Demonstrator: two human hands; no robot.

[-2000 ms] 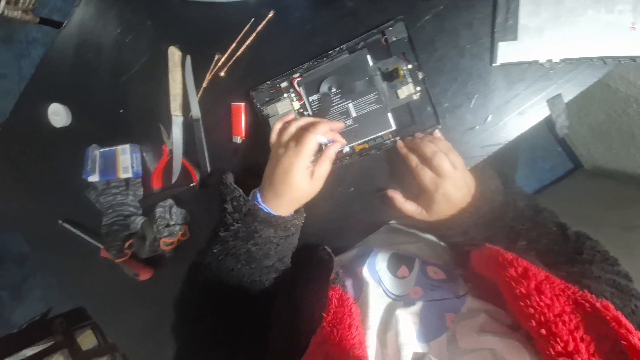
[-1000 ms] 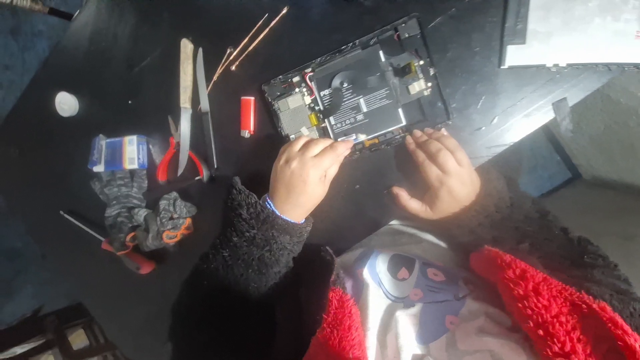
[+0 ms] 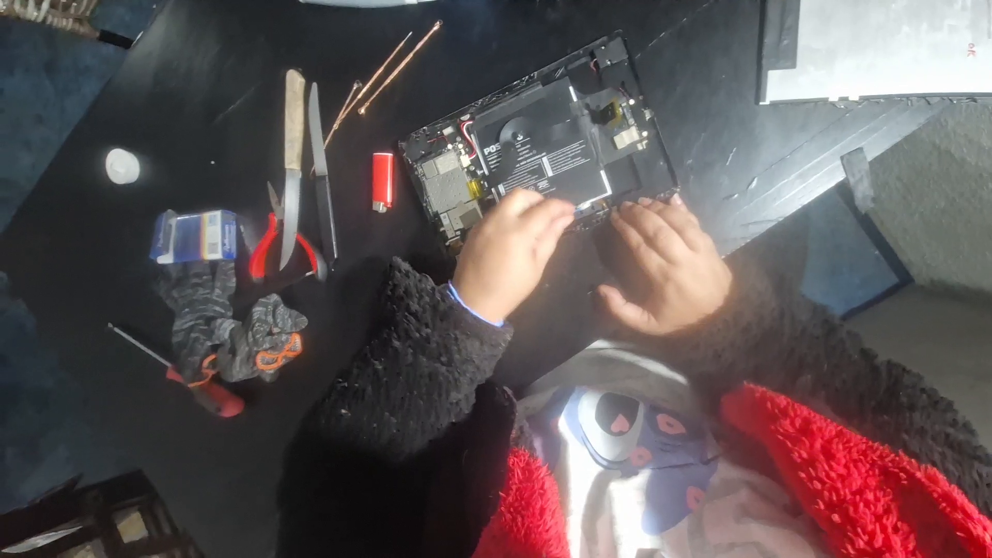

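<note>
An opened tablet [image 3: 651, 147] lies tilted on the black table, its flat black battery [image 3: 535, 139], circuit boards and wires exposed. My left hand [image 3: 508, 252] is over its near edge, thumb and fingertips pinched together beside the battery's lower edge. A small pale tip shows at those fingertips; whether it is a held item cannot be told. My right hand [image 3: 670, 260] rests with its fingertips on the near right edge of the tablet, thumb spread away, gripping nothing visible. A red lighter [image 3: 383, 182] lies left of the tablet.
Left of the lighter are a table knife [image 3: 320, 163], a wooden-handled knife [image 3: 294, 124] over red-handled pliers [image 3: 265, 252], copper-coloured rods [image 3: 399, 70], a blue-and-clear box [image 3: 194, 236], gray gloves [image 3: 205, 310], a screwdriver [image 3: 209, 395] and a white round piece [image 3: 122, 166]. A pale panel [image 3: 876, 50] is upper right.
My left hand's fingers have shifted slightly along the tablet's near edge. My right hand stays at the near right edge.
</note>
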